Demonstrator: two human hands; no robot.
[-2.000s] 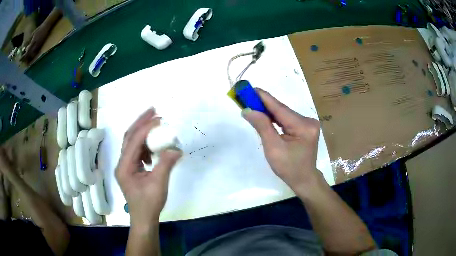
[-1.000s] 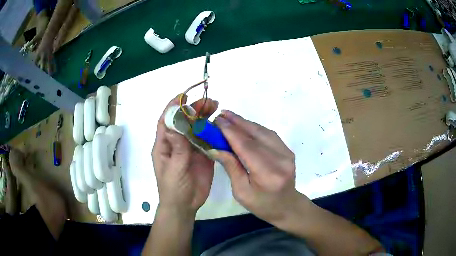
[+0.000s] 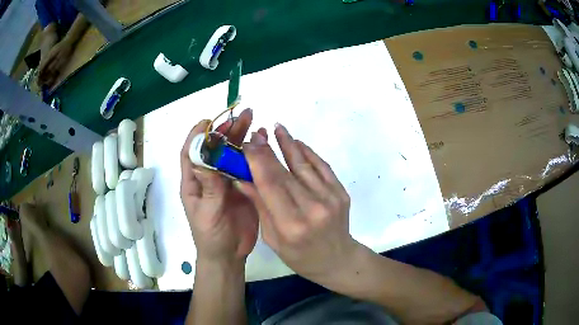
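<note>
My left hand (image 3: 219, 203) holds a white housing shell (image 3: 198, 151) above the white sheet, its rounded end showing at the left. The blue battery (image 3: 233, 162) lies inside the shell's hollow, its right end hidden by my fingers. My right hand (image 3: 298, 190) has its fingertips on the battery and the shell's right part; the other fingers are spread. Thin orange and dark lead wires (image 3: 219, 118) run up from the shell to the green circuit board (image 3: 235, 84), which stands out beyond my left fingers.
White curved units (image 3: 120, 209) are stacked at left. The green belt (image 3: 279, 32) carries a loose shell (image 3: 170, 68) and shells with blue batteries (image 3: 218, 47). Printed cardboard (image 3: 501, 120) lies at right, a perforated grey bar (image 3: 54, 124) at left. Another person's arms (image 3: 60, 57) show at upper left.
The battery went from above the white sheet in my right hand into the shell in my left. The circuit board now shows its green face. Both hands shifted slightly left in view since a second ago.
</note>
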